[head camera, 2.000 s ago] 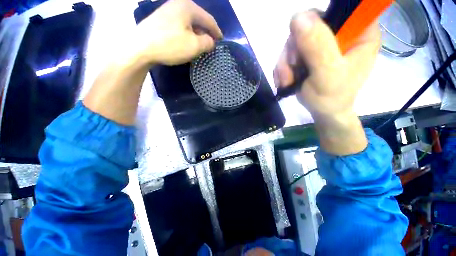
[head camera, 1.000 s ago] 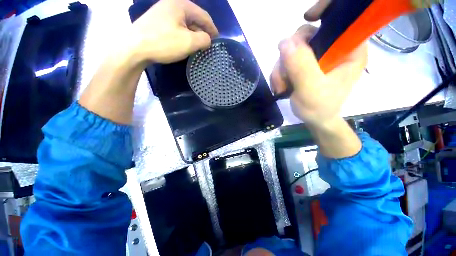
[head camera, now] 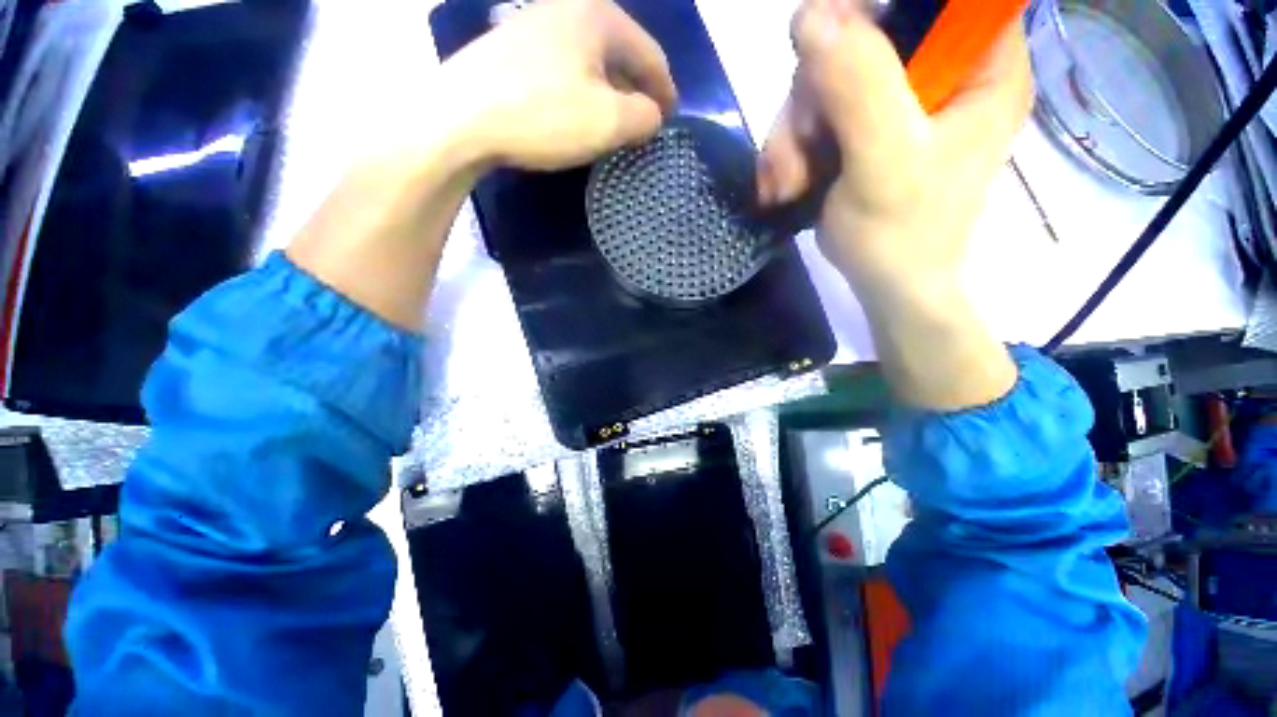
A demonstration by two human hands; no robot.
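Observation:
A round perforated dish (head camera: 672, 217) sits on a glossy black panel unit (head camera: 630, 357). My left hand (head camera: 574, 91) is bare, its thumb and finger closed together at the dish's upper left rim; whether anything tiny is between them cannot be told. My right hand (head camera: 910, 161) is closed around the orange and black electric screwdriver (head camera: 964, 49), whose top is cut off by the upper edge. Its dark front end is over the right part of the dish; the tip is hidden or blurred.
Another black panel (head camera: 133, 210) lies at the left. Two more panels (head camera: 686, 560) lie below the bench edge on bubble wrap. A round metal sieve (head camera: 1127, 91), a thin tool (head camera: 1034, 200) and a dark cord (head camera: 1162, 210) are at the right. A control box (head camera: 840, 483) stands below.
The view has shifted, so bench things appear further right. The screwdriver's front end has moved from the panel's right edge to over the dish. My left hand stays at the dish rim.

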